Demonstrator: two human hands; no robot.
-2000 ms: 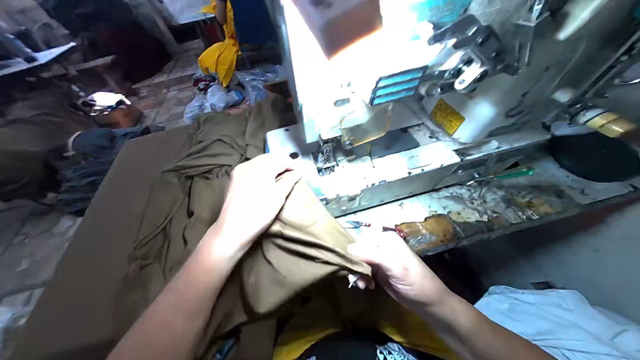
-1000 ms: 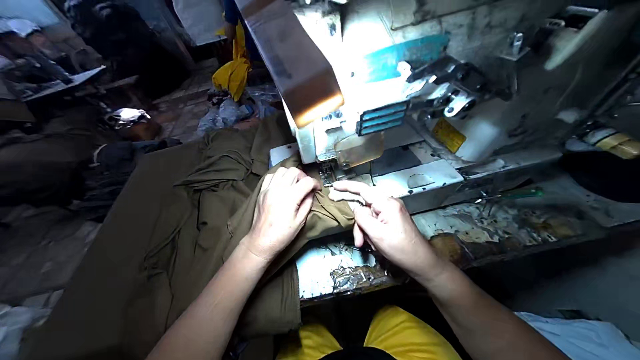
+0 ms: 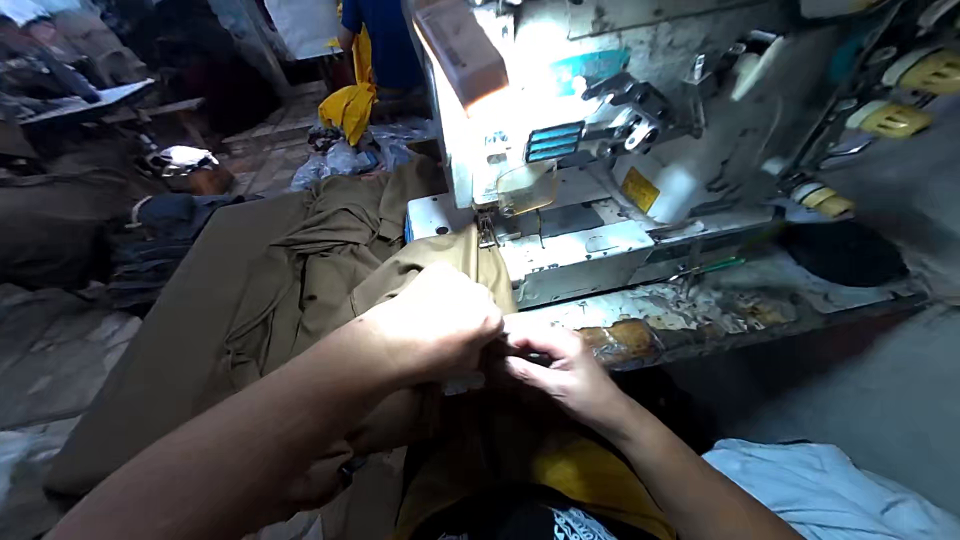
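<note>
An olive-brown cloth garment (image 3: 330, 232) lies over the left side of the work table, and one edge of it runs under the presser foot (image 3: 487, 225) of an industrial sewing machine (image 3: 570, 247). My left hand (image 3: 435, 322) is closed on the fabric just in front of the needle area. Close beside it on the right, my right hand (image 3: 555, 367) pinches the near end of the same cloth between thumb and fingers. The fingertips of both hands almost meet, and the fabric between them is partly hidden in shadow.
A green-handled tool (image 3: 720, 265) and a black round pad (image 3: 844, 253) lie on the table to the right. Pale blue cloth (image 3: 817, 487) is at the lower right. Dark folded cloth (image 3: 165, 232) is stacked at left. Behind, a person in blue (image 3: 390, 45) stands near yellow cloth (image 3: 349, 111).
Both hands have come back from the presser foot toward my body, gripping the cloth; a second ago they were right beside the needle.
</note>
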